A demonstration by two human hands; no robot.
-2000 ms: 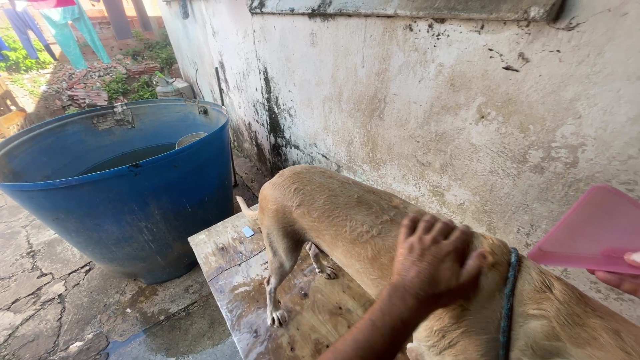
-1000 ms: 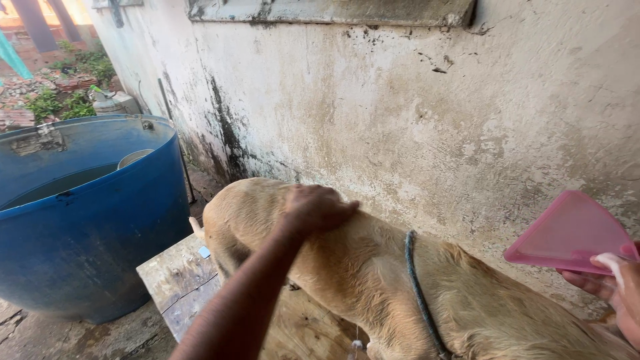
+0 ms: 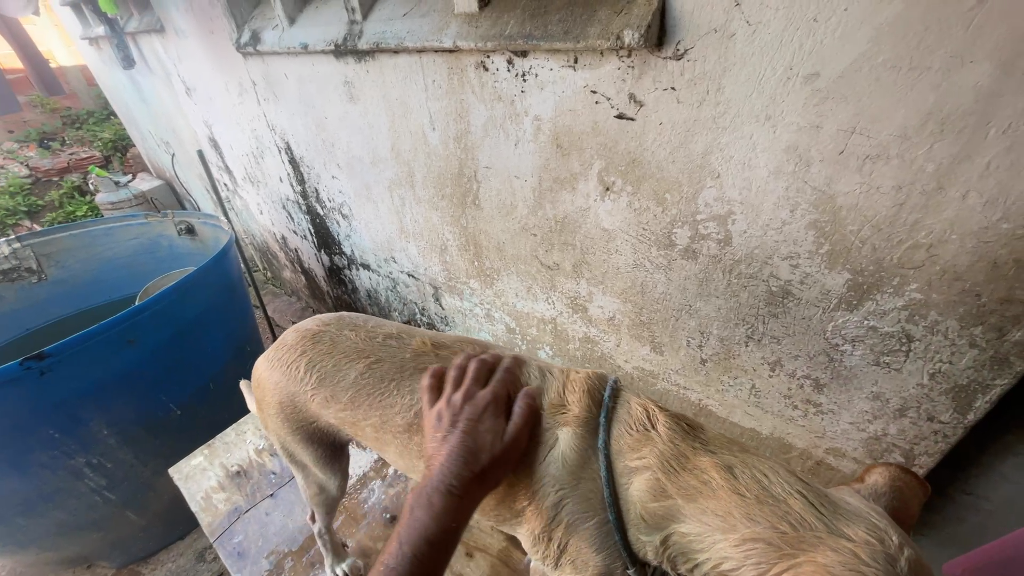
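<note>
A tan dog (image 3: 368, 376) with damp-looking fur stands on a wet wooden tabletop (image 3: 232, 480), its rump to the left and its head at the lower right. Around the front of its body runs a dark cord (image 3: 610, 472). My left hand (image 3: 478, 412) lies on the dog's back just behind the cord, palm down, fingers slightly apart, holding nothing. My right hand is out of view. At the lower right corner only an edge of a pink thing (image 3: 988, 558) shows.
A large blue tub (image 3: 160, 384) of water stands at the left, with a round pale container (image 3: 164, 284) inside it. Behind the dog rises a stained plaster wall (image 3: 560, 200) with a ledge (image 3: 480, 32). A thin rod (image 3: 236, 240) leans by the tub, near a gas cylinder (image 3: 120, 196).
My left hand was nearer the rump a second ago and now rests farther forward on the back. My right hand, earlier holding a pink plastic piece, has gone out of view.
</note>
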